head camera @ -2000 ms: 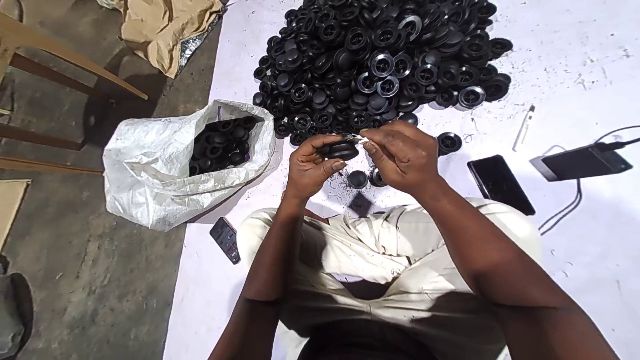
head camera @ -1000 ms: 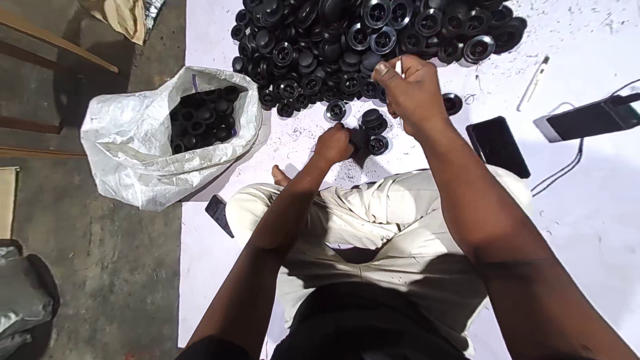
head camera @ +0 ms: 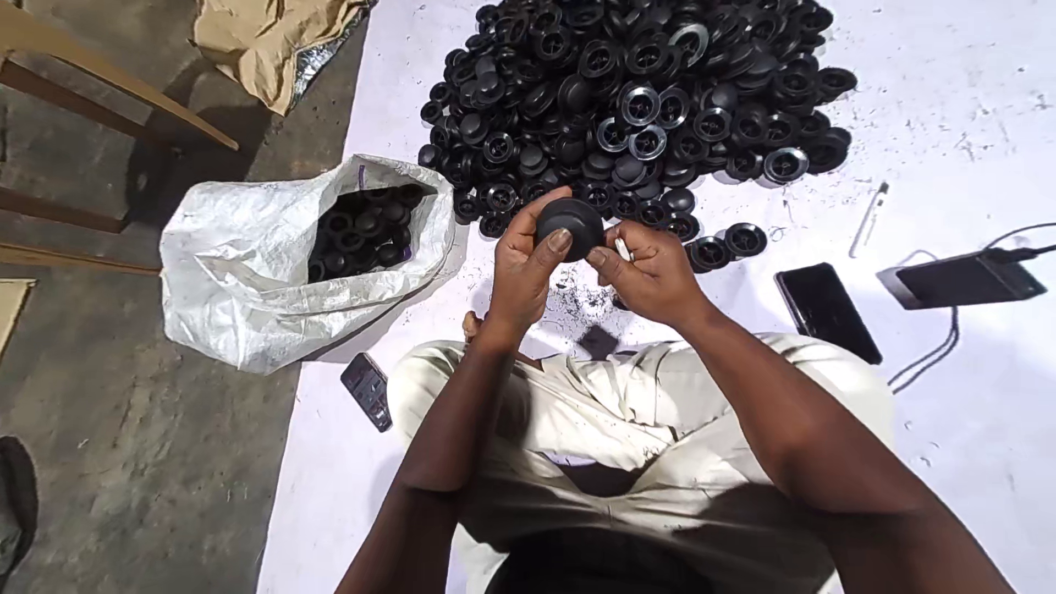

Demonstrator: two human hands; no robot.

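My left hand (head camera: 528,264) holds a round black plastic part (head camera: 570,229) by its edge, thumb on its smooth face. Close at its right side, my right hand (head camera: 648,268) grips a small white-handled tool (head camera: 624,249); its tip is hidden at the part's edge. Just beyond both hands lies a large heap of similar round black parts (head camera: 577,99), some showing spoked inner sides. Two such parts (head camera: 745,239) lie right of my right hand. Dark shavings (head camera: 577,301) are scattered on the white sheet below the hands.
A white woven sack (head camera: 247,272) with black parts inside lies open at the left. One phone (head camera: 365,391) is by my left knee, another (head camera: 827,312) by the right. Further right are a black power bank (head camera: 969,279) with cables and a white pen-like tool (head camera: 869,219). Wooden chair legs (head camera: 107,82) stand upper left.
One second ago my hands were apart, the left low near some loose parts and the right raised by the heap. They are now together at one black part held in my left hand.
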